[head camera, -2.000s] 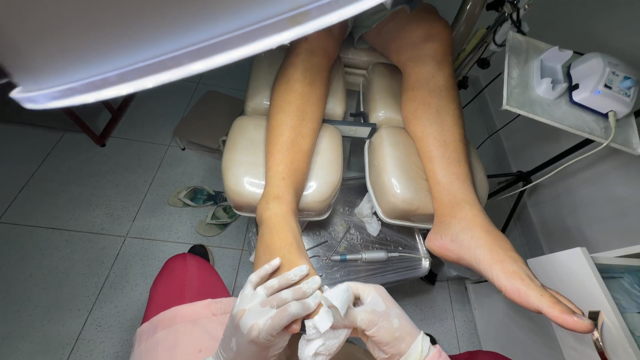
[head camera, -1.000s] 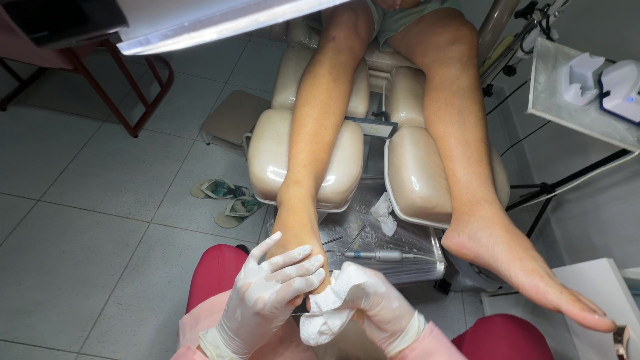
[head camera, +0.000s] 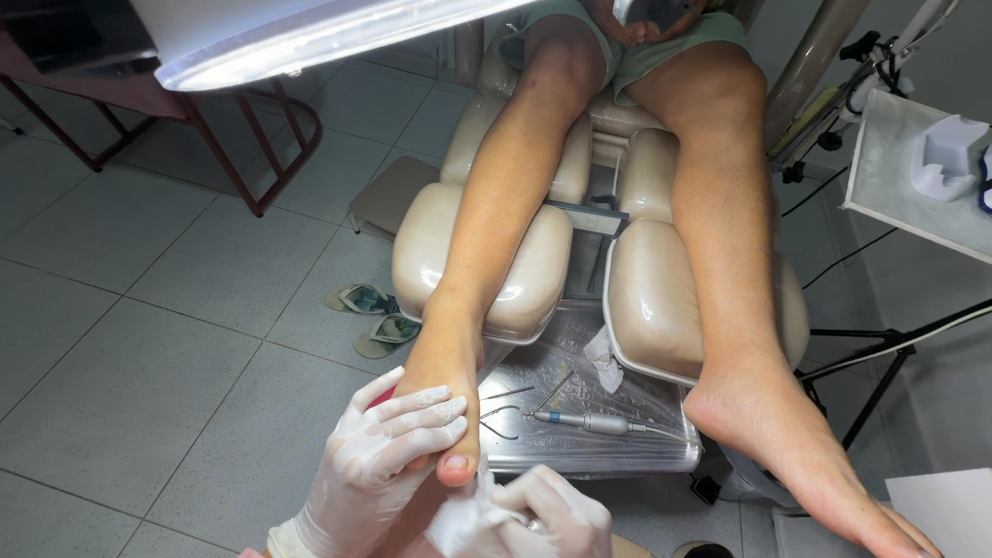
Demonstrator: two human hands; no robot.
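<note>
My left hand, in a white glove, lies over the toes and top of a person's bare foot, with the big toe showing beside the fingers. Just right of that toe, my gloved right hand grips a crumpled white tissue, which is partly blurred. Behind the hands, a plastic-covered metal tray holds a rotary handpiece, nippers and thin metal tools. The person's other foot extends at the right.
Beige padded leg rests support both legs. A lit lamp hangs at upper left. Flip-flops and a stool are on the tiled floor. Another crumpled tissue lies on the tray. A side shelf stands at right.
My right hand and the tissue have moved off the end of the foot, so the big toe now shows. My left hand stays on the foot. The view has shifted.
</note>
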